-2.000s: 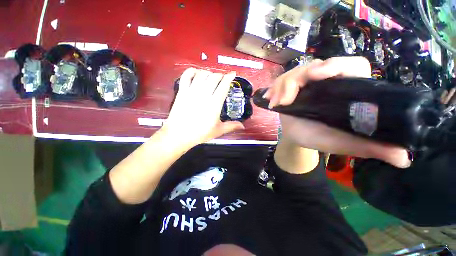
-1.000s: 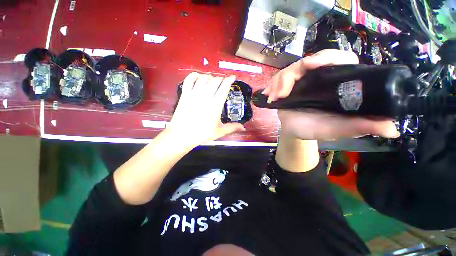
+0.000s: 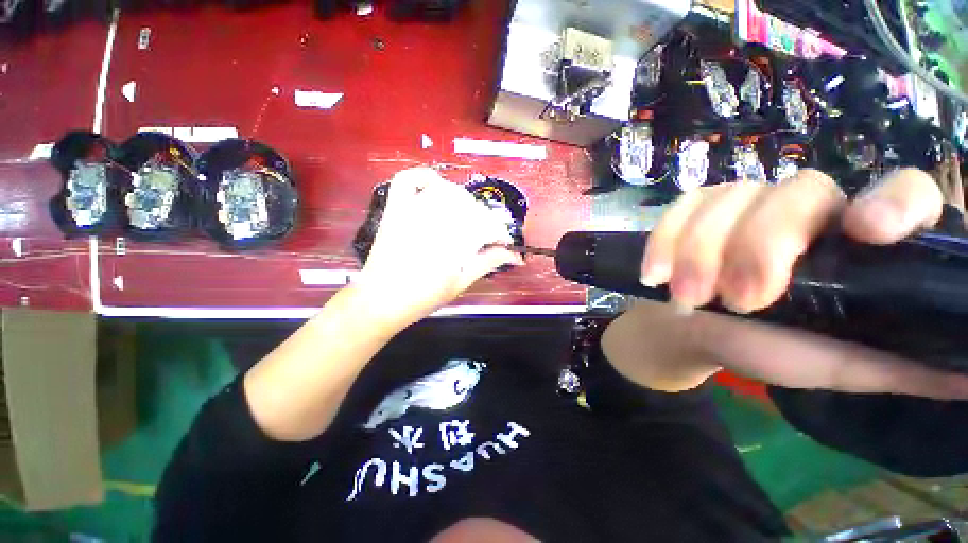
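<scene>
My left hand (image 3: 430,233) is on a black round housing (image 3: 506,198) on the red bench and covers most of it and its pale circuit board. A second dark housing edge shows at the left of the hand. My right hand (image 3: 759,239) is closed around a thick black electric screwdriver (image 3: 605,258), held nearly level. Its thin bit points left and reaches my left fingertips at the housing's lower right edge. Whether a screw is on the bit cannot be told. Three black housings (image 3: 244,196) with pale boards and thin wires sit in a row at the left.
A white-grey screw feeder (image 3: 531,80) stands at the back, right of centre. More housings (image 3: 693,159) sit in rows on the right. A brown carton (image 3: 51,408) is below the bench edge at the lower left. A dark shape is at the right, below the screwdriver.
The screwdriver has moved slightly right and down, and its bit now shows. My right fingers now wrap over its top. My left fingers have drawn in over the board. The view has shifted slightly.
</scene>
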